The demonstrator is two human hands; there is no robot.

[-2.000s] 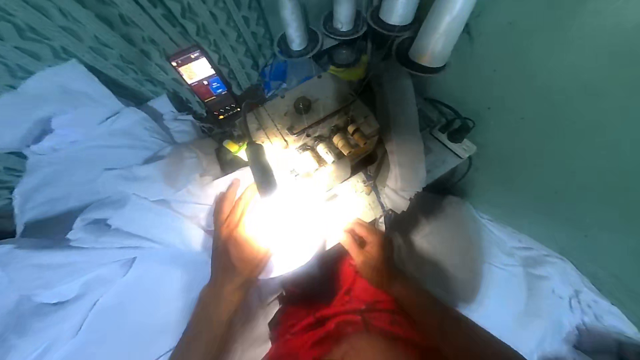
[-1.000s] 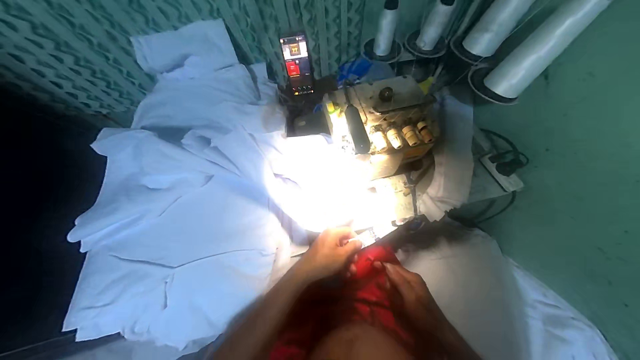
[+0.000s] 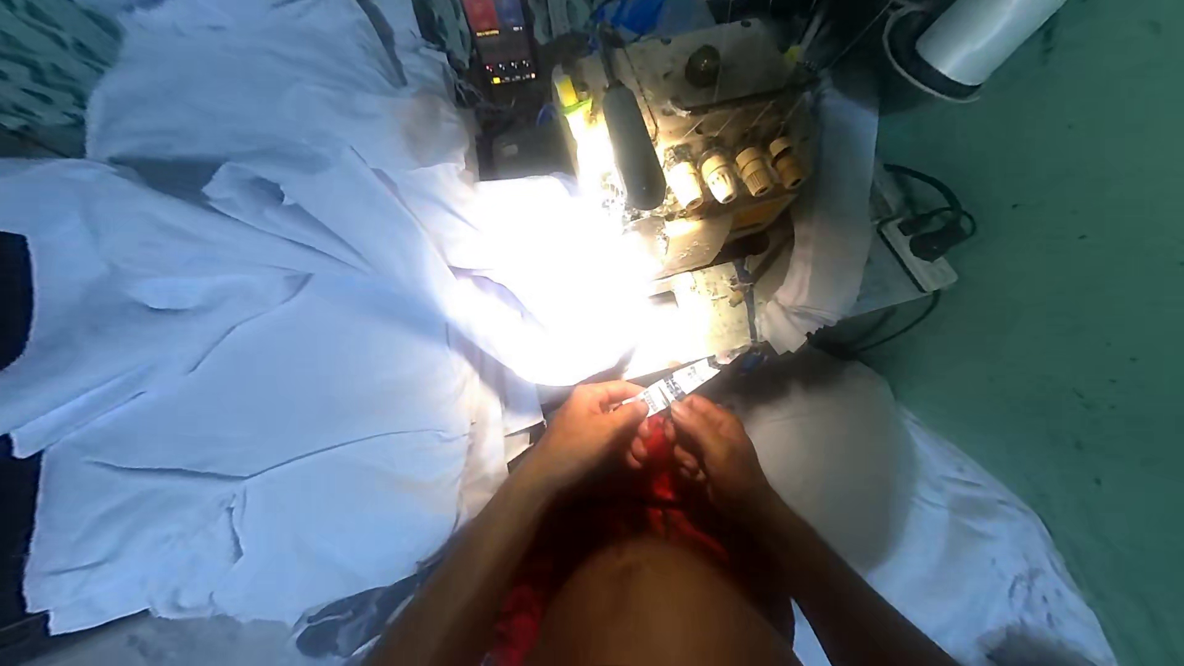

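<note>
Between my two hands is a small white label strip (image 3: 680,385) with dark printing. My left hand (image 3: 592,430) pinches its lower left end between thumb and fingers. My right hand (image 3: 717,444) touches its lower edge with thumb and fingertips, and whether it grips the strip is hard to tell. Just beyond stands an overlock sewing machine (image 3: 740,60) with several tension knobs (image 3: 719,176). A dark lamp head (image 3: 634,146) hangs at its front, and the glare hides the needle area and part of the white cloth (image 3: 555,277).
White fabric pieces (image 3: 277,370) are heaped at the left. A phone (image 3: 504,46) stands behind the machine's left side. A thread cone (image 3: 985,42) is at the upper right, above a power strip (image 3: 916,254) with cables. More white cloth (image 3: 980,518) lies at the lower right.
Both hands have come together in front of the machine, and the printed strip now shows between them. Two seconds ago the left hand was on the brightly lit cloth. The view has shifted.
</note>
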